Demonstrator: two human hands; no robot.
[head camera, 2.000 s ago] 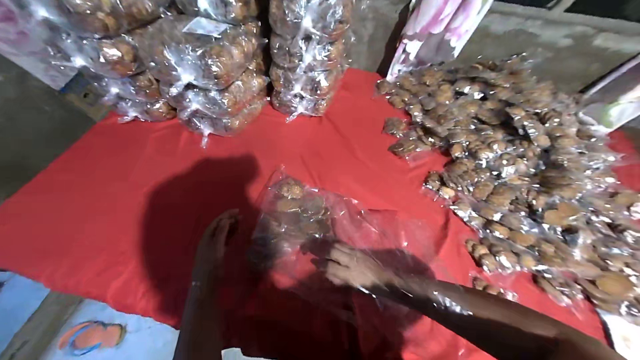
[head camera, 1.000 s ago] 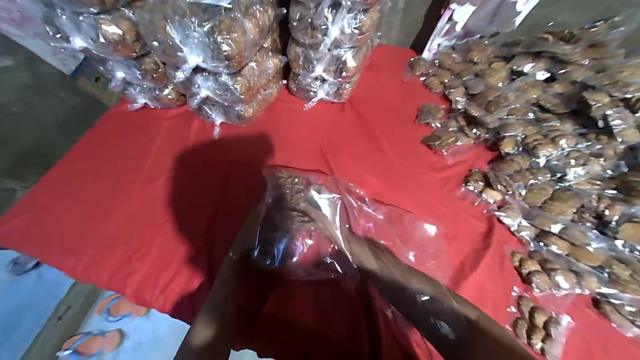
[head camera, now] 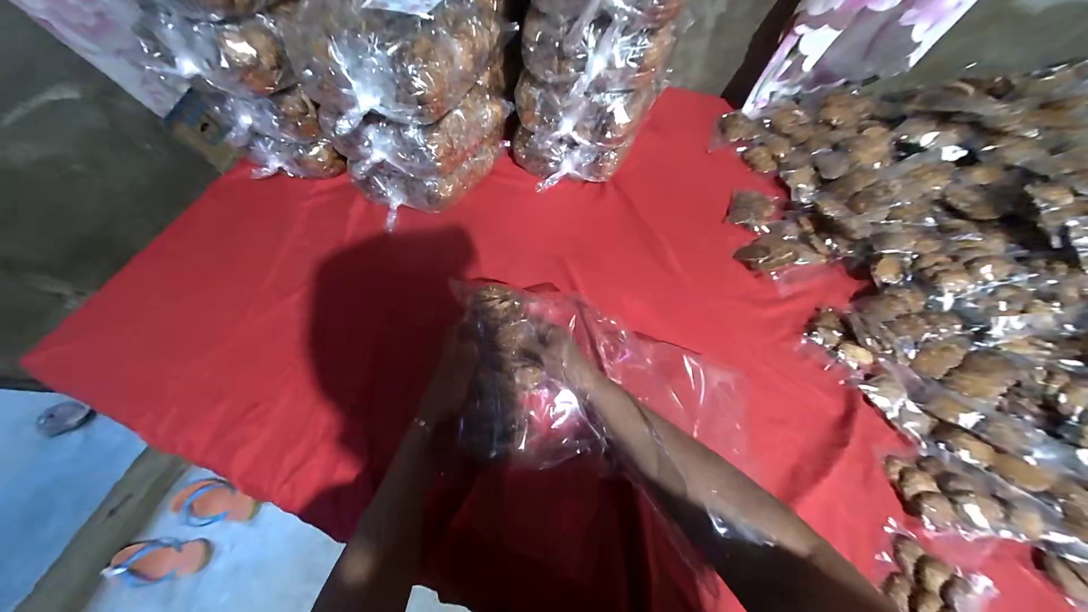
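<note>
A large clear plastic bag [head camera: 697,382] lies on the red cloth [head camera: 255,314] in front of me, its wide part spreading to the right. Small packs of brown baked pieces [head camera: 501,340] fill its left end. My right hand [head camera: 552,348] reaches inside the bag, over the packs; the film covers my wrist and forearm, and glare hides whether the fingers grip anything. My left hand [head camera: 455,374] is at the left side of the filled end, against the bag, its fingers in shadow and hard to make out.
Stacked filled clear bags [head camera: 425,110] stand at the back left, with another stack [head camera: 586,93] beside them. A broad heap of small packs [head camera: 960,280] covers the right side. Orange sandals [head camera: 161,561] lie on the floor at lower left, beyond the cloth's edge.
My left hand, apart from the bag two seconds ago, is now against its left side. My right hand has moved further to the packed end.
</note>
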